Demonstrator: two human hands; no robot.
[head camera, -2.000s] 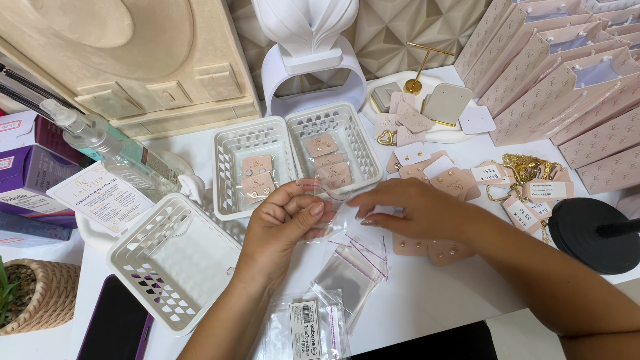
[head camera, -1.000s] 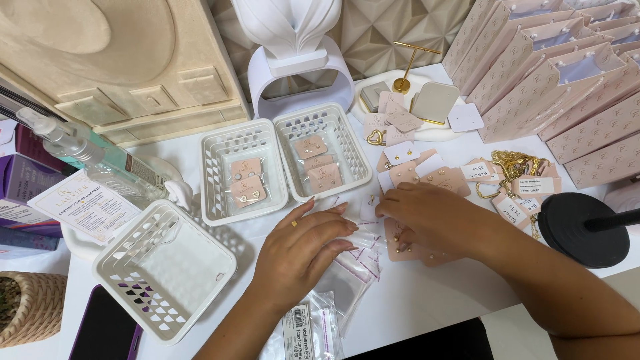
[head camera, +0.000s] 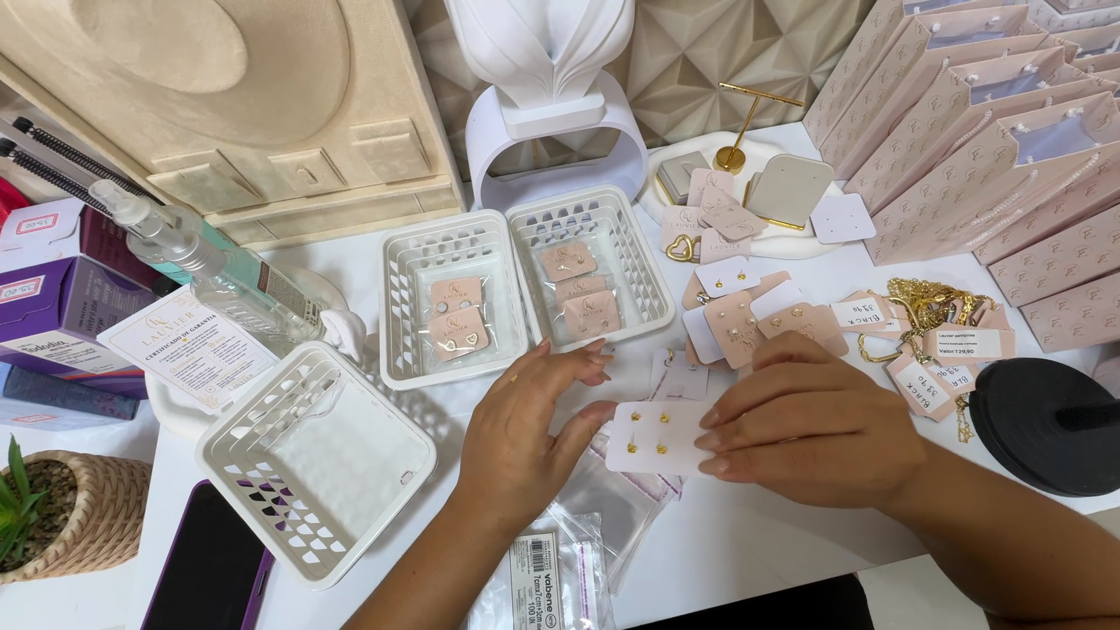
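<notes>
My right hand (head camera: 809, 424) holds a white earring card (head camera: 656, 437) bearing several small gold stud earrings. Beside its left edge is my left hand (head camera: 534, 429), fingers spread, thumb at or close to the card; contact is unclear. Below the card lie clear plastic bags (head camera: 612, 516) and a labelled bag pack (head camera: 535, 582). Bagged pink earring cards lie in the left upright basket (head camera: 457, 328) and in the one beside it (head camera: 582, 297). Past my right hand are loose pink and white earring cards (head camera: 731, 324).
An empty white plastic basket (head camera: 328, 464) stands at left, near a phone (head camera: 206, 560), spray bottles (head camera: 219, 271) and a plant pot (head camera: 96, 512). At right are gold chains with tags (head camera: 936, 319), a black round stand (head camera: 1046, 420) and pink paper bags (head camera: 962, 175). A white display bust (head camera: 551, 96) stands behind.
My right hand, among the loose cards a second ago, now holds a white earring card nearer my left hand. Two seconds ago, both hands were together at a clear bag.
</notes>
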